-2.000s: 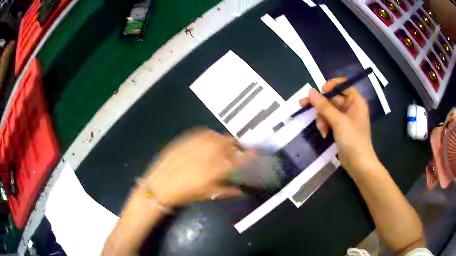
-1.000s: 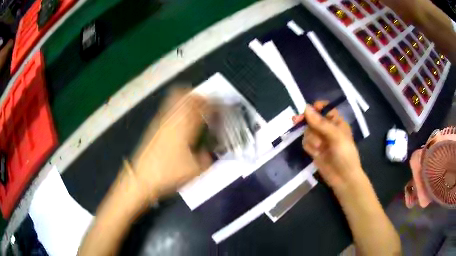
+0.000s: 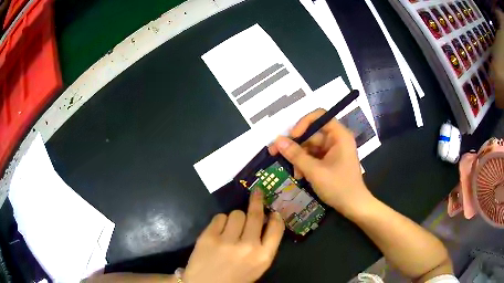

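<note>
A phone unit (image 3: 293,199) with a green circuit board and gold pads lies tilted in front of me. My left hand (image 3: 235,243) rests its fingertips on the unit's left edge. My right hand (image 3: 326,157) holds black tweezers (image 3: 331,112) like a pen; their tip is hidden near the board's top end. A release liner sheet (image 3: 251,61) with grey adhesive strips (image 3: 262,87) lies above. A white band (image 3: 226,166) and black film run beneath the unit and hands. Another grey-barred piece (image 3: 362,128) shows right of the right hand.
Black adhesive film (image 3: 367,55) with white edges lies upper right, near a white compartment tray (image 3: 453,66) of red-and-gold parts. A white object with blue band (image 3: 449,142) and pink fan (image 3: 489,182) are right. Blank sheets (image 3: 52,215) lie left; a red tray (image 3: 33,83) is by the green belt.
My left hand has come down from the liner sheet to the phone unit, now lying under its fingertips. My right hand has moved down and left with the tweezers to the board's top end.
</note>
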